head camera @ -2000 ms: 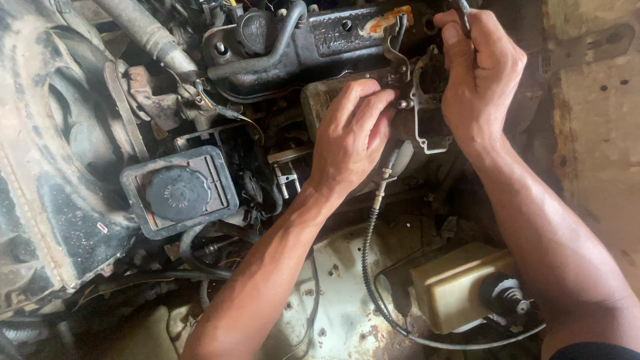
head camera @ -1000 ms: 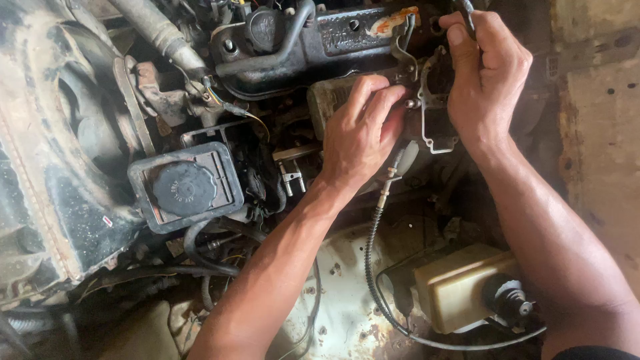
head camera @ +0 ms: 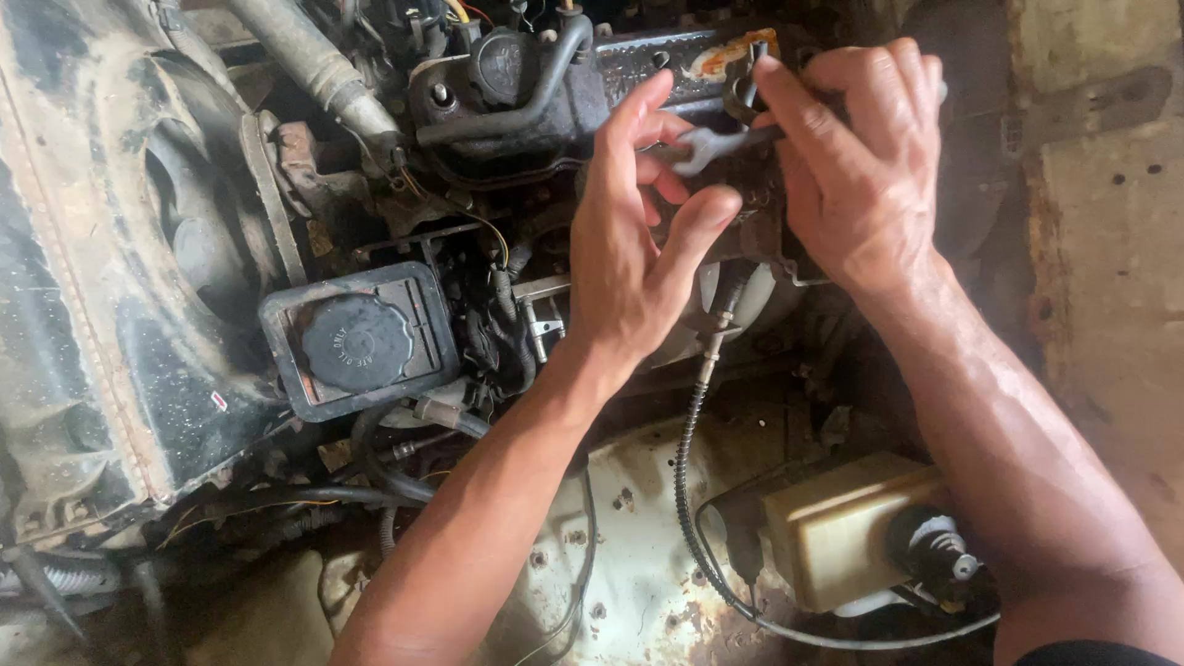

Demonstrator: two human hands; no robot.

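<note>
My right hand (head camera: 856,166) grips an open-end wrench (head camera: 710,150) just below the right end of the black valve cover (head camera: 638,79). The wrench's jaw points left, toward my left hand (head camera: 647,222). That hand is raised with thumb and fingers apart, and its fingertips are close to the jaw; whether they touch it I cannot tell. A metal bracket (head camera: 740,97) stands by my right fingertips. Beneath the hands, a cable with a spring-like sleeve (head camera: 683,462) runs down from the engine. My palms and fingers hide part of the engine behind them.
A reservoir with a black cap (head camera: 359,342) sits left of my left forearm. The radiator fan shroud (head camera: 102,231) fills the far left. A yellowed plastic reservoir (head camera: 851,527) lies beside my right forearm. Hoses and wires cross the lower left, and a rusty body panel (head camera: 1101,240) borders the right.
My left hand has come away from the engine part it was touching and its fingers have spread. My right hand has turned and lowered, bringing the wrench jaw into view.
</note>
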